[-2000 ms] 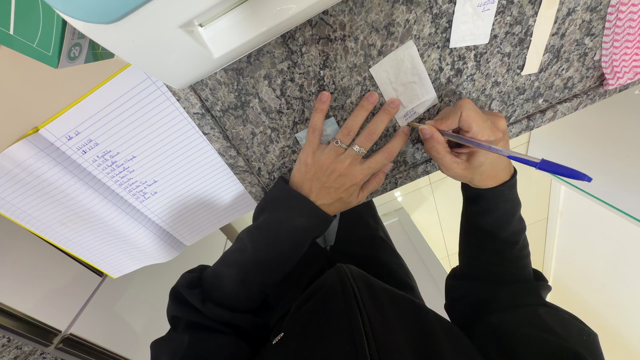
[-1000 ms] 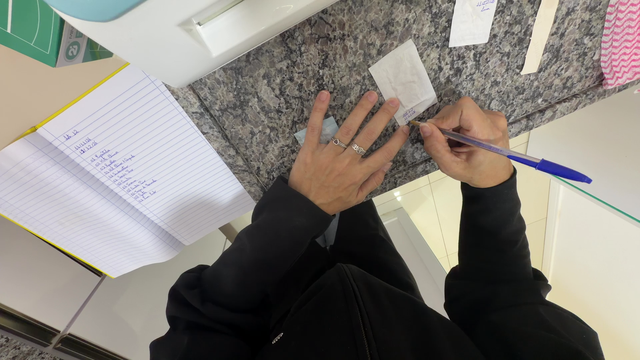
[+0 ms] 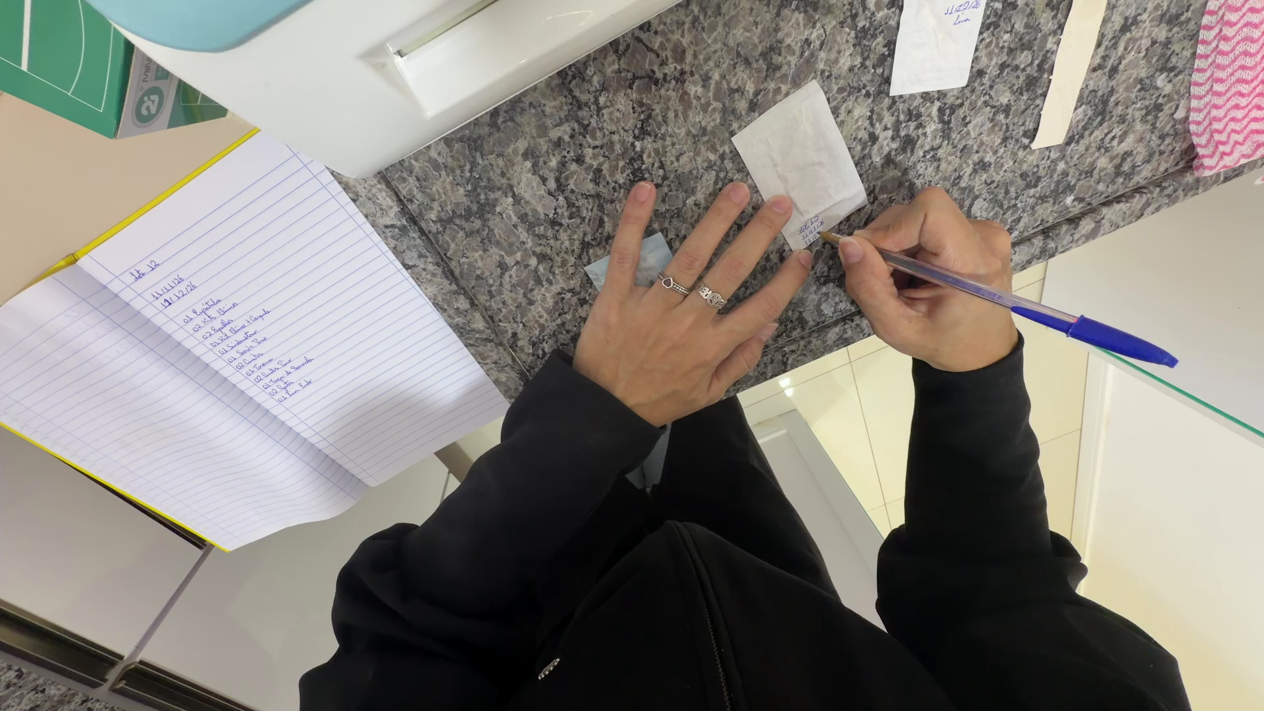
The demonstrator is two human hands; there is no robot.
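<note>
My right hand (image 3: 933,276) grips a clear ballpoint pen with a blue cap on its rear end (image 3: 1047,314). The pen's tip is at the lower edge of a small white paper packet (image 3: 805,158), beside some blue handwriting. My left hand (image 3: 681,306), with two rings, lies palm down on the granite counter, fingers spread. Its fingertips touch the packet's lower left edge. A small pale blue piece (image 3: 652,259) lies partly hidden under the left hand, between index finger and middle finger.
An open lined notebook with handwriting (image 3: 395,395) lies at the left. A white appliance (image 3: 326,89) and a green box (image 3: 69,59) stand at the upper left. Another written-on white packet (image 3: 933,49), a beige strip (image 3: 1071,69) and a pink patterned cloth (image 3: 1227,89) lie at the upper right.
</note>
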